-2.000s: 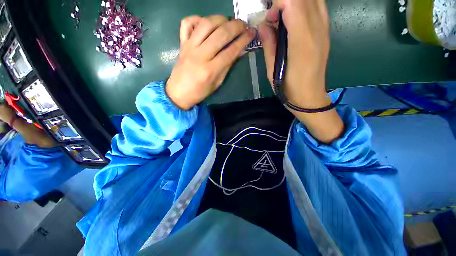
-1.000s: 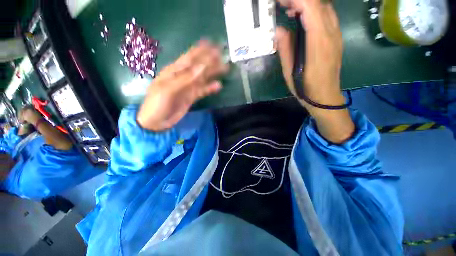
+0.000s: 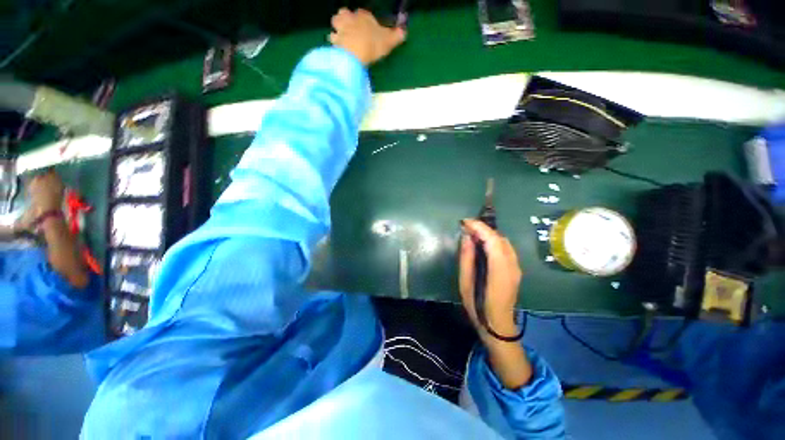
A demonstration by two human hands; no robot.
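Note:
My left hand (image 3: 366, 36) is stretched far forward over the green conveyor belt (image 3: 439, 51). A small part of a dark, pinkish-edged thing (image 3: 402, 15) shows at its fingertips, cut off by the top edge; whether the hand grips it is unclear. My right hand (image 3: 493, 273) is low over the dark green mat (image 3: 361, 249), around a black soldering iron (image 3: 488, 210). The iron's metal tip points forward, and its cable runs back along the palm to the wrist. An open phone body (image 3: 506, 23) lies on the belt, right of my left hand.
A white rail (image 3: 680, 94) separates mat and belt. A black ribbed box (image 3: 564, 127) stands at the back right. A yellow-green round tub (image 3: 594, 241) is right of my right hand, with a dark box (image 3: 676, 245) beyond. A black phone tray (image 3: 176, 180) and a neighbour's arm (image 3: 62, 245) are left.
My left hand has moved from the mat to the belt. My right hand has drawn away from the phone, which is gone from the mat. The view has shifted forward, showing the belt.

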